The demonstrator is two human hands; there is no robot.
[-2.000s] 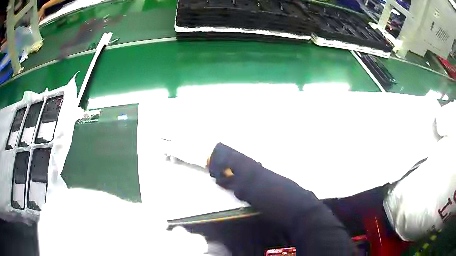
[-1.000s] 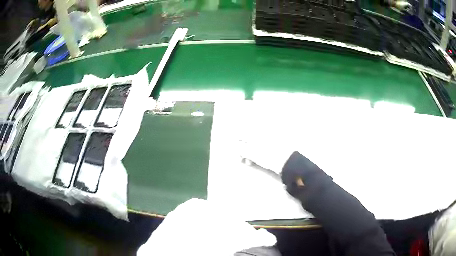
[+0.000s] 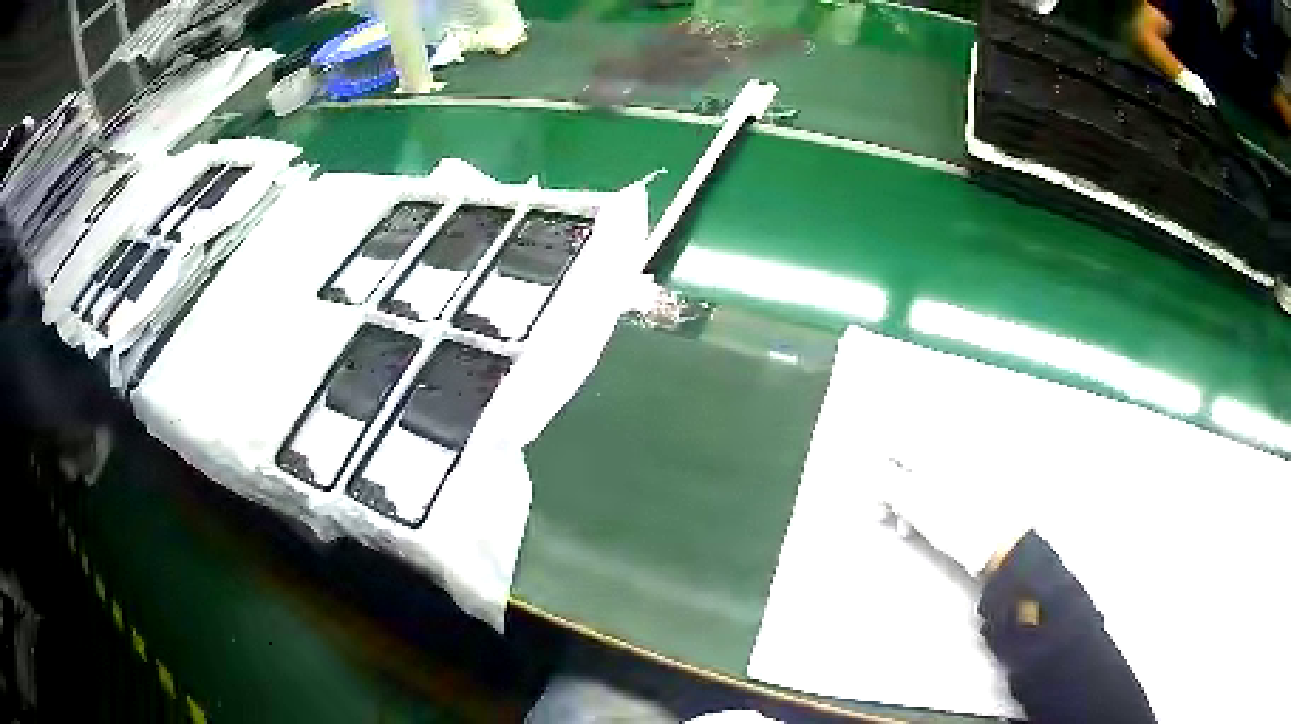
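My right hand (image 3: 942,535), in a white glove below a dark sleeve, is over the white bench sheet (image 3: 878,410). The glove blends into the sheet, so its outline and any hold are unclear. Pale, cut-off shapes at the bottom edge may be my left glove; I cannot tell. Left of the sheet, a white-lined tray (image 3: 213,354) holds several dark phone middle frames (image 3: 531,269) in two rows, three in the far row and two in the near row. Each has a dark upper area and a pale lower part. Neither hand visibly touches them.
Green mat (image 3: 651,467) lies between tray and sheet. A white divider strip (image 3: 715,163) runs across it, with small shiny bits (image 3: 666,304) near its end. Stacked trays (image 3: 142,255) stand far left, black trays (image 3: 1119,127) far right. A blue round item (image 3: 354,64) and another person's gloved hand (image 3: 1196,88) are beyond.
The view has turned left, so tray and sheet sit further right in the picture. More stacked trays show at left. My right hand stays over the sheet. The large white shape below has mostly left view.
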